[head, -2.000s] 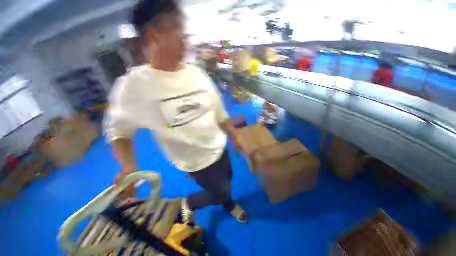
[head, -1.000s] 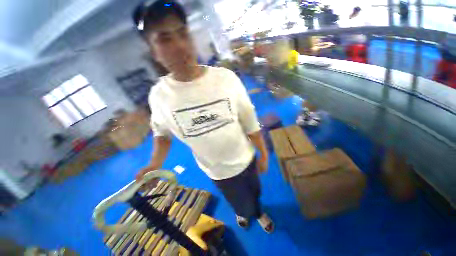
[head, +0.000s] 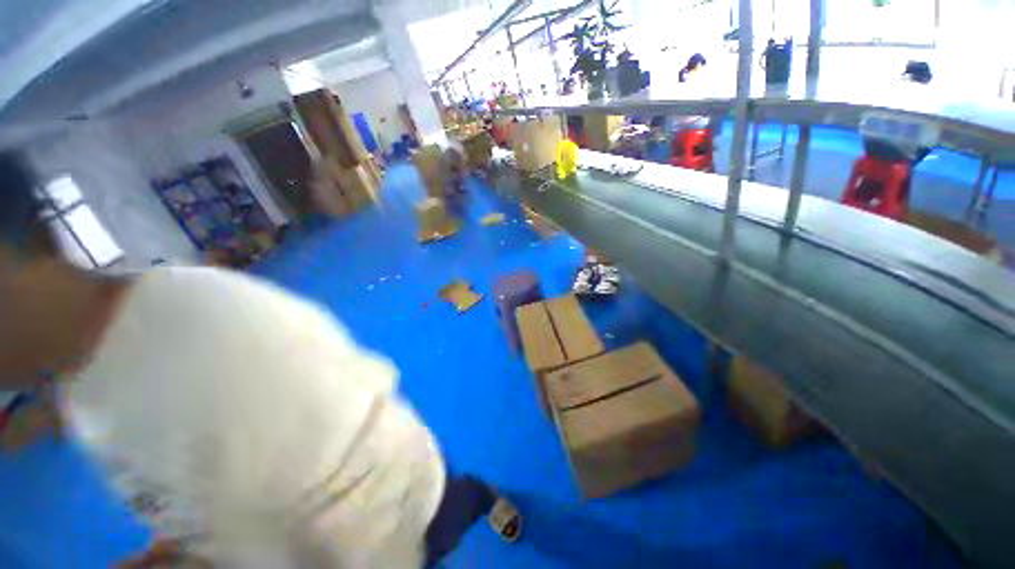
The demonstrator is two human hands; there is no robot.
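Neither of my hands is in view. A person in a white T-shirt (head: 256,422) fills the lower left, close to me, blurred and cut off by the edge; a blurred hand shows at the bottom. A large closed carton (head: 629,428) stands on the blue floor at the centre right. A second closed carton (head: 557,330) stands just behind it, touching or nearly so. A purple-grey stool (head: 516,298) is behind that.
A long dark-green conveyor bench (head: 712,267) with metal posts runs along the right. Another carton (head: 766,402) is under it. Flat cardboard (head: 460,295) lies on the floor. Red stools (head: 877,187) stand beyond the bench. Stacked cartons (head: 340,156) stand at the back left.
The person has moved left and closer to me. The pallet jack and slatted pallet have gone out of view. More floor and the far hall now show behind the cartons.
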